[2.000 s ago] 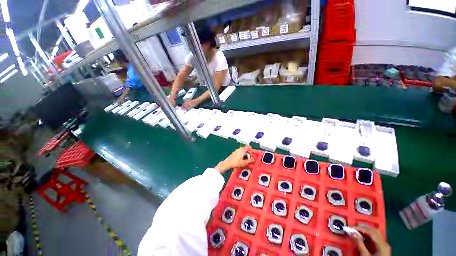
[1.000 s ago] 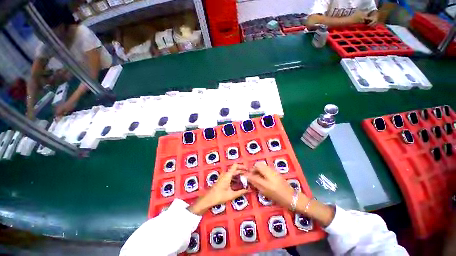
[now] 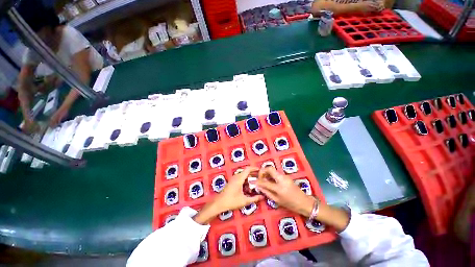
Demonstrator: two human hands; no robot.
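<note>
The red parts tray [image 3: 172,152] lies in front of me, with dark-screened watch heads [image 3: 232,130] along its far row and silvery watch backs [image 3: 227,243] in the nearer rows. Above its middle, my left hand [image 3: 233,194] holds a watch body [image 3: 250,189], mostly hidden by fingers. My right hand [image 3: 279,189] meets it from the right, pinching a small white scrap [image 3: 253,182] against the watch body. Whether the scrap is cloth or film I cannot tell.
White watch boxes [image 3: 169,112] run beyond the tray. At right are a metal-topped bottle [image 3: 327,123], a pale sheet [image 3: 369,156], film scraps [image 3: 337,180] and another red tray [image 3: 398,136]. Three-section white packing [image 3: 364,68] lies farther back. A person [image 3: 78,52] works at far left; another's hands show at top right.
From two seconds ago, the view has swung right and my hands have come together over the tray's middle. Over the last second they have stayed together, fingers shifting slightly on the watch body.
</note>
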